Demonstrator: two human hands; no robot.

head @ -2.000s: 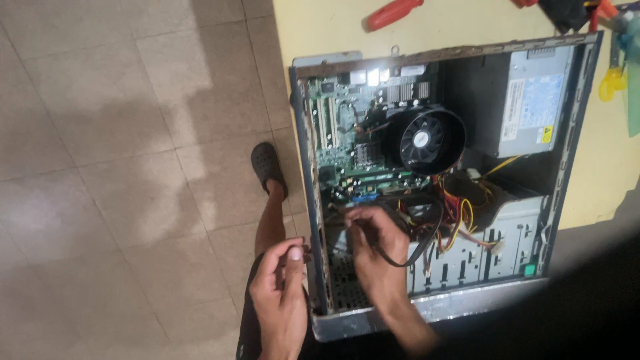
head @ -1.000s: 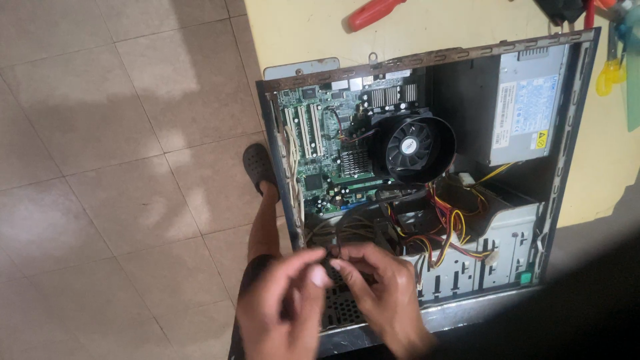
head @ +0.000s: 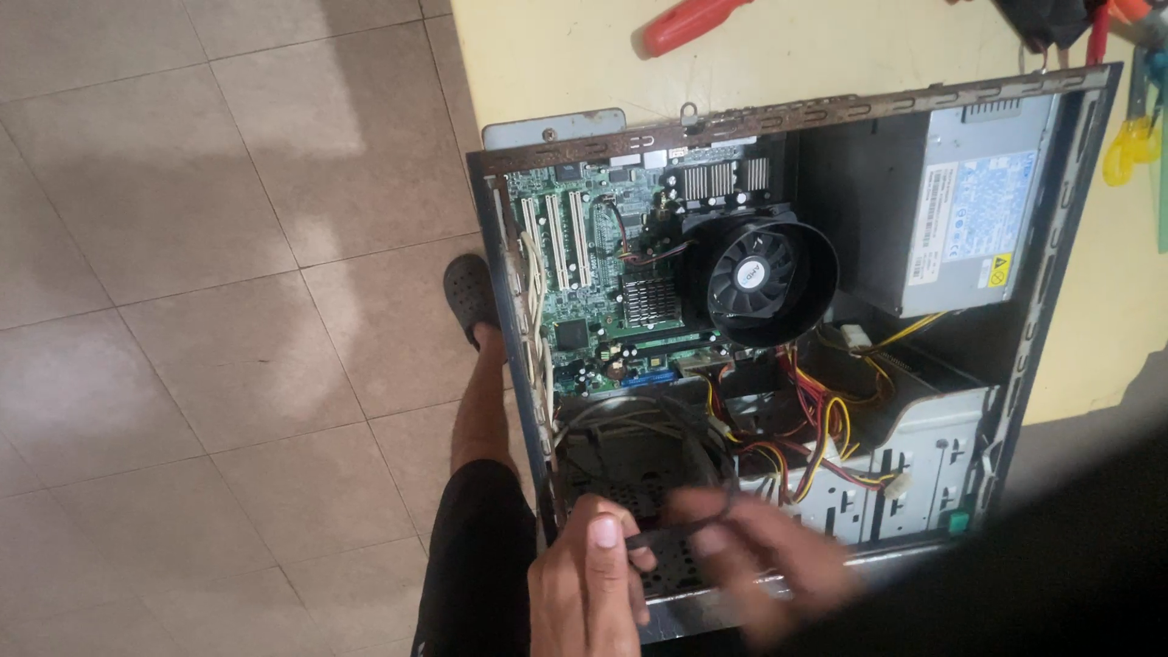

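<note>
An uncovered desktop computer case (head: 1049, 274) lies on its side, its motherboard (head: 584, 319) and black CPU fan (head: 753, 274) in sight. Over its lower left part, my left hand (head: 593, 575) pinches a dark cable (head: 662, 537) between thumb and fingers. My right hand (head: 766, 557), blurred, is at the same cable just to the right; how its fingers grip it is unclear. Beyond the hands, grey cables (head: 620, 415) curl inside the case. Red, yellow and black power wires (head: 821, 420) with white connectors hang over the metal drive bay (head: 931, 456).
A power supply (head: 967, 210) fills the case's upper right. On the yellow table (head: 566, 64) lie a red-handled tool (head: 693, 26) and a yellow-handled tool (head: 1131, 151). Below left are the tiled floor (head: 201, 365), a leg (head: 479, 411) and a dark clog (head: 468, 292).
One second ago my hands were together over the case's lower left; now they are a little apart with the dark cable between them. Two seconds ago my left hand was outside the case's left edge.
</note>
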